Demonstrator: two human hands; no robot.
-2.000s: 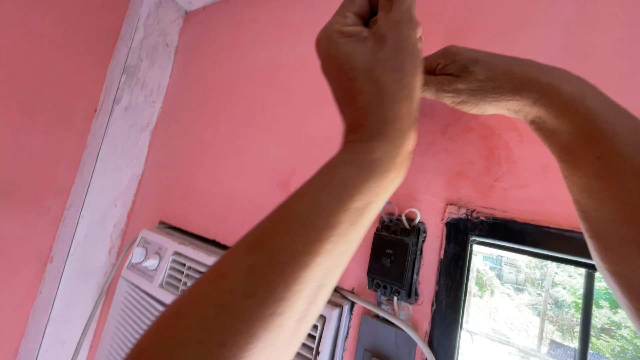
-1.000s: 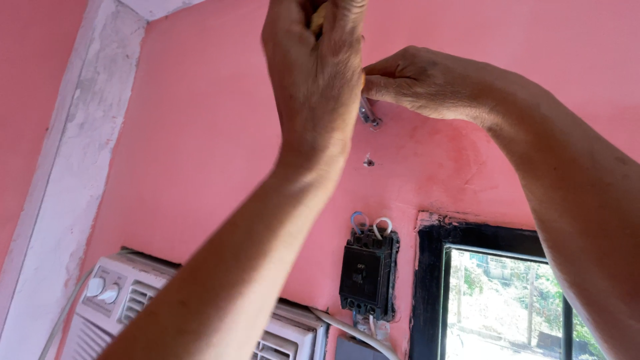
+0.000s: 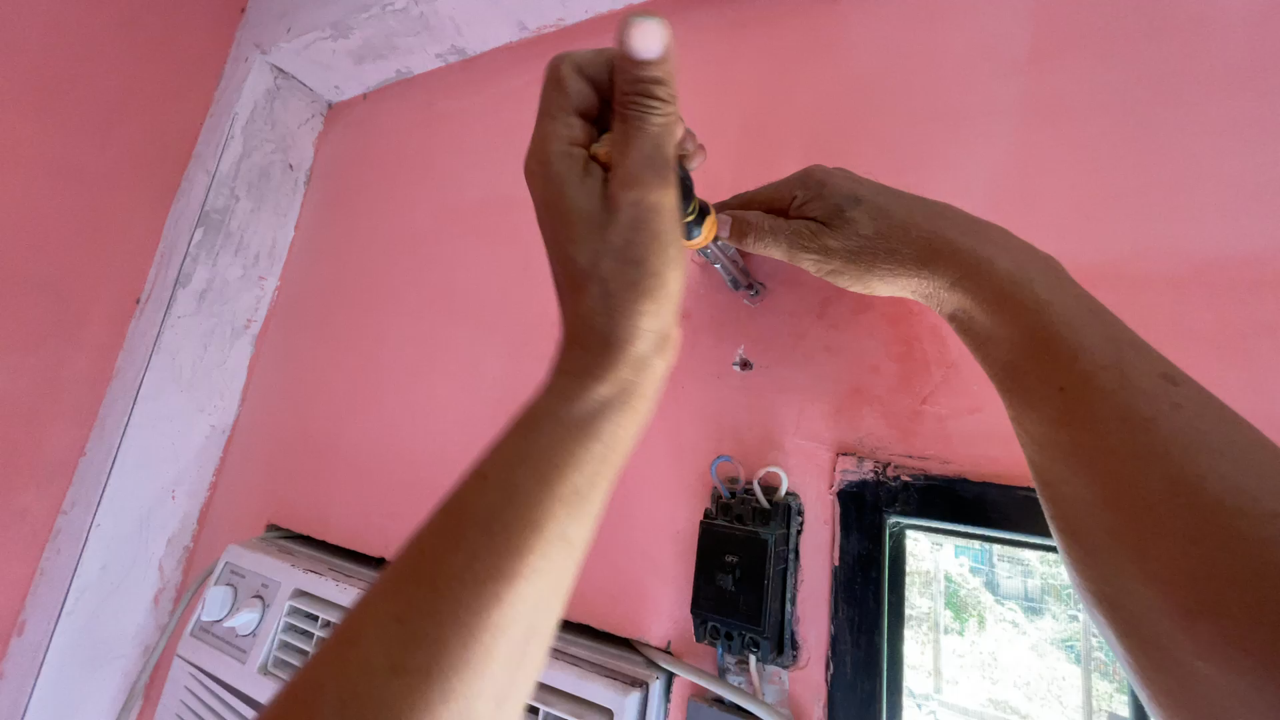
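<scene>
My left hand (image 3: 615, 180) is wrapped around the black and orange handle of a screwdriver (image 3: 699, 225), thumb up. The tool slants down to the right, its shaft against a small metal piece (image 3: 728, 268) on the pink wall (image 3: 450, 250). At the tip is a screw or hole in the wall; which one, I cannot tell. My right hand (image 3: 835, 230) has its thumb and fingertips beside the front of the handle, at the top of the metal piece; what they pinch is hidden. Lower down, a small hole (image 3: 742, 364) shows in the wall.
A black circuit breaker (image 3: 740, 575) with blue and white wire loops (image 3: 770, 484) is mounted below the hands. Right of it is a black-framed window (image 3: 868, 600). A white air conditioner (image 3: 240, 610) sits lower left, behind my left forearm. A pale column (image 3: 190, 370) stands at left.
The view has shifted, so both hands appear lower in it. The screwdriver's handle front and the metal piece now show between my hands; two seconds ago neither was visible.
</scene>
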